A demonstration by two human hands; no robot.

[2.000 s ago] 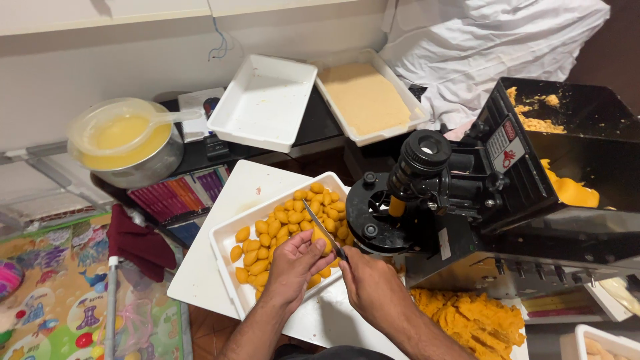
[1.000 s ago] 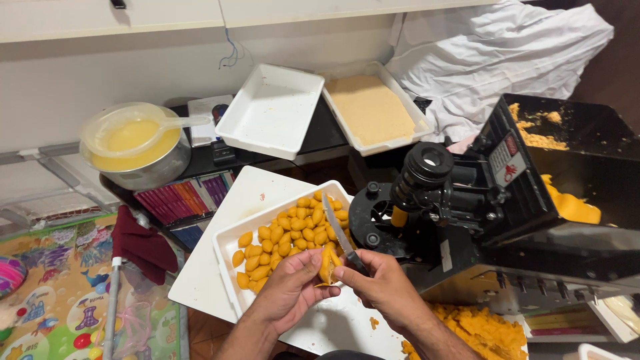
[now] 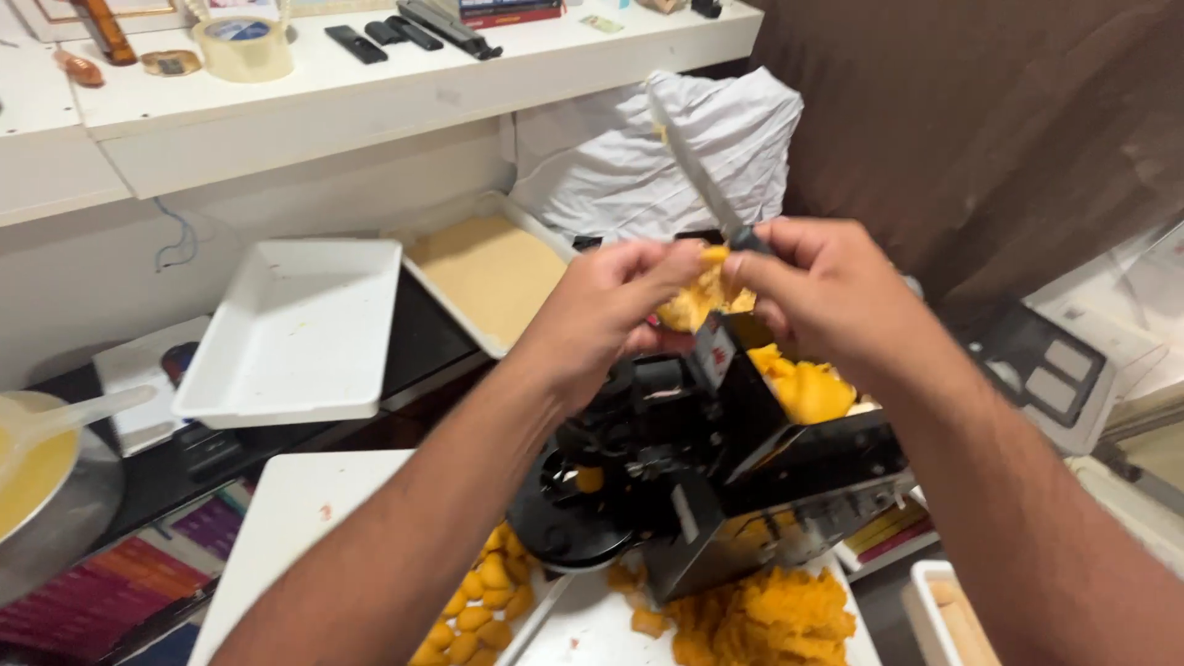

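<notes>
Both my hands are raised over the hopper of a black forming machine (image 3: 638, 462). My left hand (image 3: 606, 305) pinches a piece of orange dough (image 3: 710, 256) between thumb and fingers. My right hand (image 3: 832, 287) holds a knife (image 3: 694, 166) by its dark handle, blade pointing up and away, its thumb near the same dough. More orange dough (image 3: 805, 384) lies in the hopper. Shaped orange dough pieces (image 3: 476, 592) sit in a white tray at the bottom, partly behind my left forearm. A mound of orange dough (image 3: 763, 620) rests on the white surface below the machine.
An empty white tray (image 3: 296, 324) and a tray of beige crumbs (image 3: 490, 273) stand behind on a black shelf. At the left is a metal pot (image 3: 69, 518) with yellow contents. A white shelf (image 3: 324, 120) runs above; white cloth (image 3: 592, 176) hangs at the back.
My hands have moved from over the tray of shaped pieces up to the machine's hopper, with the knife still in my right hand. The view has shifted up and to the right.
</notes>
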